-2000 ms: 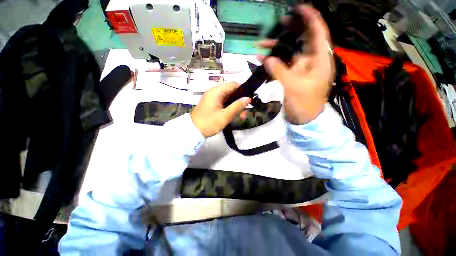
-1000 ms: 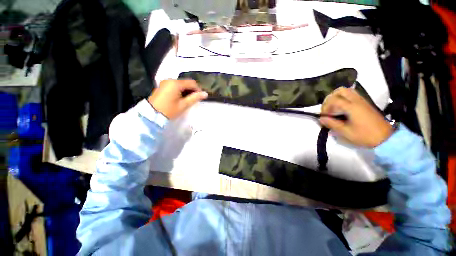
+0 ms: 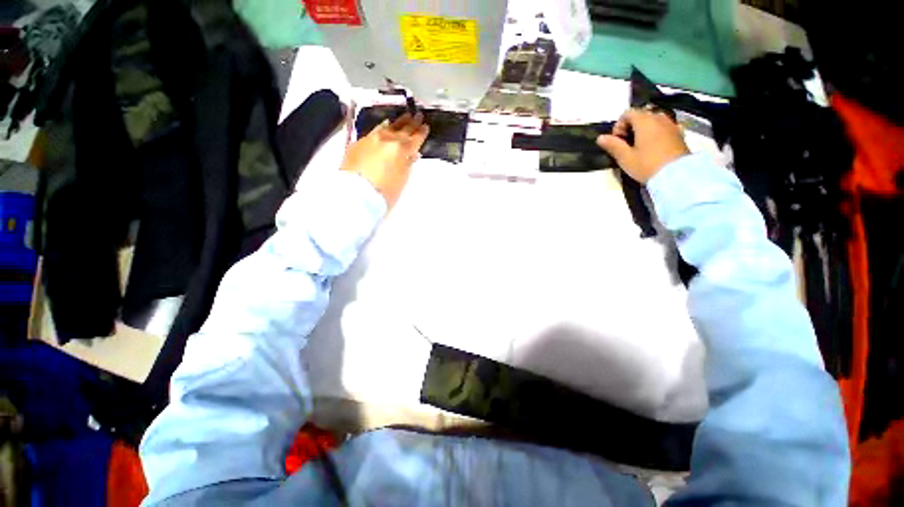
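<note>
A camouflage shoulder strap lies crosswise at the pattern sewing machine, its middle hidden under the clear clamp plate. A narrow black webbing strap lies along the shoulder strap's right part. My left hand rests on the shoulder strap's left part, fingers slightly apart; its fingertips are blurred. My right hand pinches the webbing at the shoulder strap's right end. Black webbing hangs below this hand onto the white tabletop.
A second shoulder strap lies at the table's front edge, partly under my right sleeve. Dark straps hang over the left edge. A black webbing bundle and orange cloth are at the right. Blue crates stand at far left.
Both hands have moved forward to the machine. The shoulder strap from mid-table now lies at the clamp, with webbing along it. The view has shifted, showing more of the machine head.
</note>
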